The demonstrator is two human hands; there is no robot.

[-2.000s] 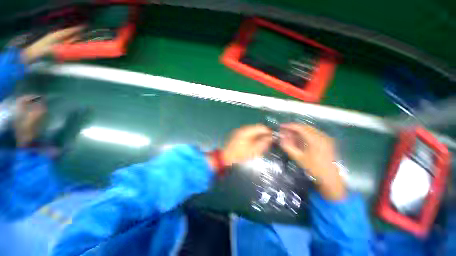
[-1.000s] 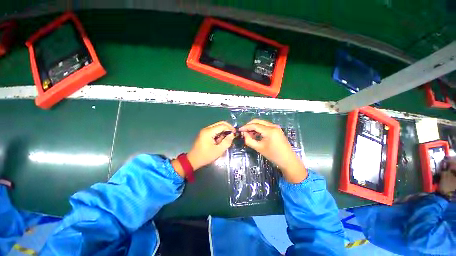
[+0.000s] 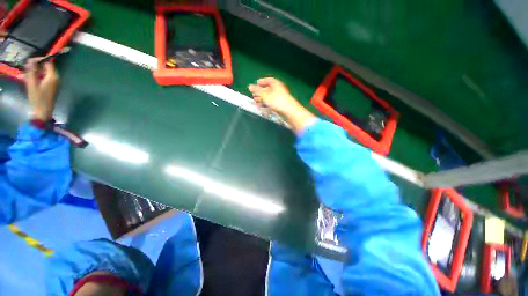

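My right hand (image 3: 277, 98) reaches over the white rail, its fingers slightly curled and apart, with nothing visible in them. It is between two tablet units in red-orange foam frames on the green belt: one to its left (image 3: 193, 76), one to its right (image 3: 387, 136). It touches neither. My left hand is cut off by the bottom edge; only its sleeve (image 3: 110, 260) and a dark red band show. A clear component tray (image 3: 329, 225) lies on the bench, partly hidden by my right sleeve.
Another person's hand (image 3: 43, 87) is at a framed tablet (image 3: 40, 26) at upper left. A framed tablet (image 3: 444, 231) stands at right, near a pale post (image 3: 480, 169). A blue panel (image 3: 444, 151) lies on the belt. A dark box (image 3: 124, 211) shows below the bench edge.
My hands have parted: the right has moved away from the tray and out to the rail, the left has dropped out at the bottom. The view has tilted and shifted left.
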